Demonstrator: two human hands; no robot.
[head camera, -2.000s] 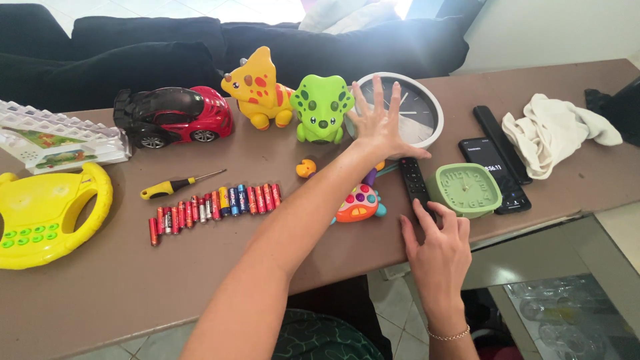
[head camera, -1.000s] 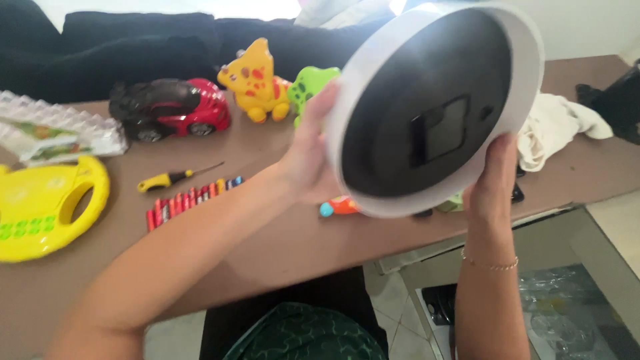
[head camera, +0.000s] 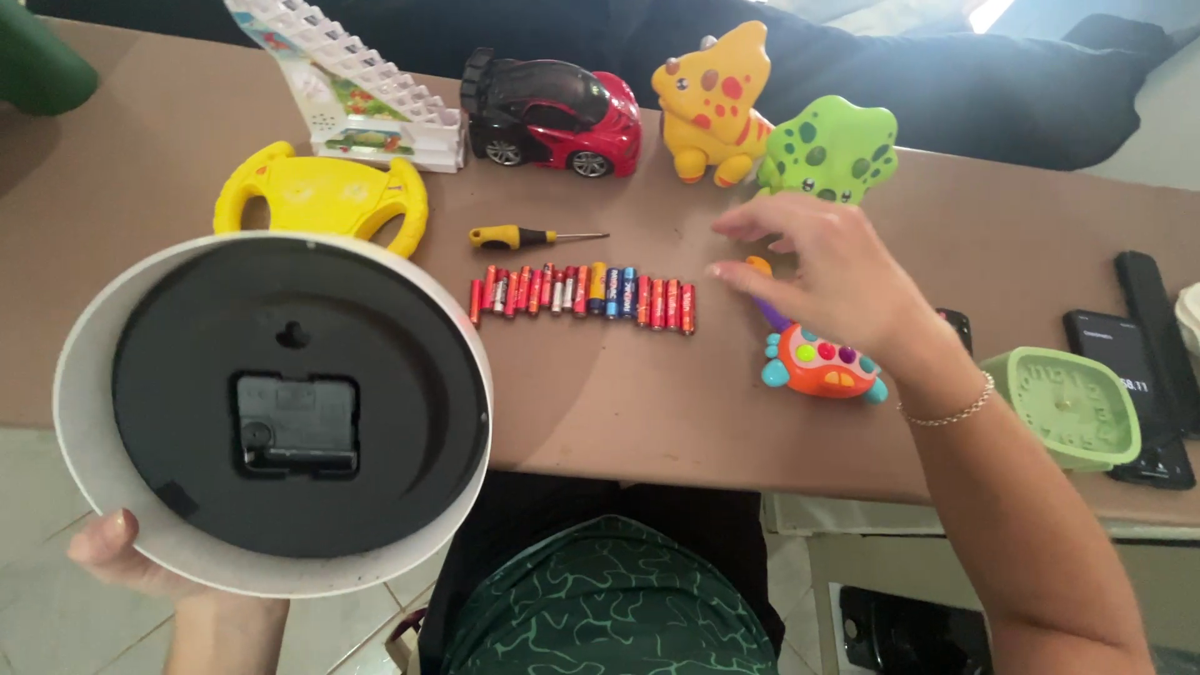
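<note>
My left hand (head camera: 141, 558) grips the lower rim of a white round wall clock (head camera: 459, 487), whose black back with its clock movement box (head camera: 295, 422) faces me. Fingers apart and holding nothing, my right hand (head camera: 806, 258) hovers by the green dinosaur toy (head camera: 830, 141) and above a small colorful button toy (head camera: 825, 361). To its left lies a row of several batteries (head camera: 581, 291), mostly red, with some blue and one yellow. Behind the row is a yellow-and-black screwdriver (head camera: 516, 237).
A yellow toy steering wheel (head camera: 323, 192), white toy staircase (head camera: 412, 117), red-and-black toy car (head camera: 553, 112) and yellow dinosaur toy (head camera: 717, 103) line the back. At right are a green alarm clock (head camera: 1069, 403), a phone (head camera: 1116, 347) and a black elongated case (head camera: 1158, 319).
The wall clock was flat at the back of the table, then lifted in both hands; now it is at the left in my left hand alone. My right hand has let go. The view has shifted left.
</note>
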